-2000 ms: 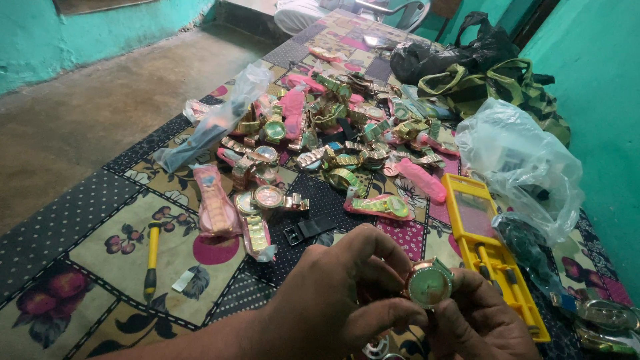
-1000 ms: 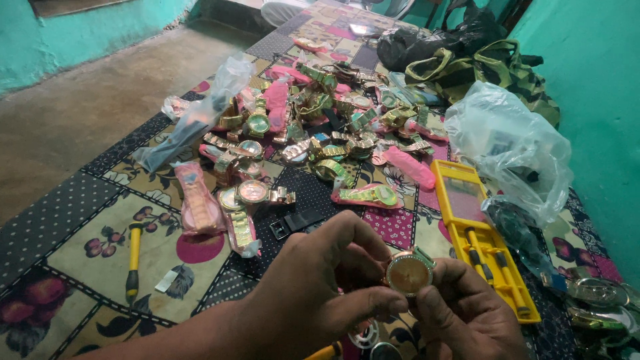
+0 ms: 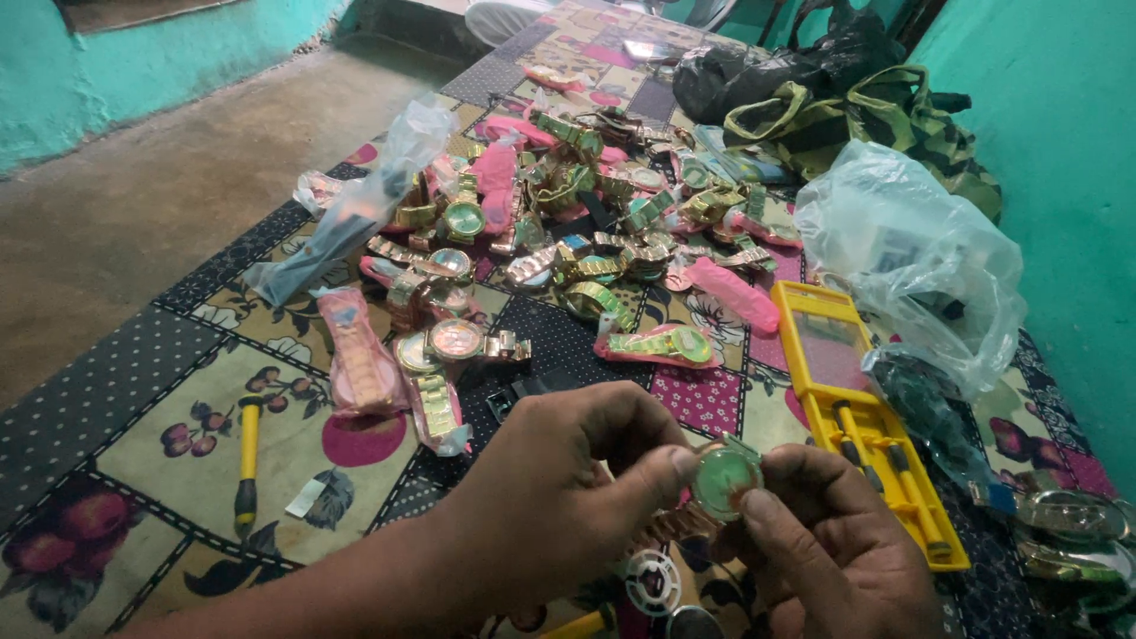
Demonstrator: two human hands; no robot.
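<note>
My left hand (image 3: 577, 479) grips the left edge of a wristwatch (image 3: 726, 479) between thumb and fingers. The watch's round face looks greenish, with a metal bracelet partly hidden below it. My right hand (image 3: 834, 541) pinches the same watch from the right, its thumb at the lower edge of the face. Beneath the hands lie a pale slotted ring (image 3: 654, 582) and part of a yellow tool handle (image 3: 577, 625). A yellow-and-black screwdriver (image 3: 248, 461) lies at the left. An open yellow plastic tool case (image 3: 874, 426), holding small screwdrivers, lies right of the hands.
A large heap of metal-bracelet watches (image 3: 568, 191), some in pink wrapping, covers the middle of the patterned tablecloth (image 3: 177, 444). A clear plastic bag (image 3: 914, 257), a camouflage cloth bag (image 3: 932, 146) and a black plastic bag (image 3: 799, 71) lie along the right wall. More watches (image 3: 1074, 532) lie lower right.
The held watch has tilted, and its face, golden a second ago, now looks green. Both hands stay on it.
</note>
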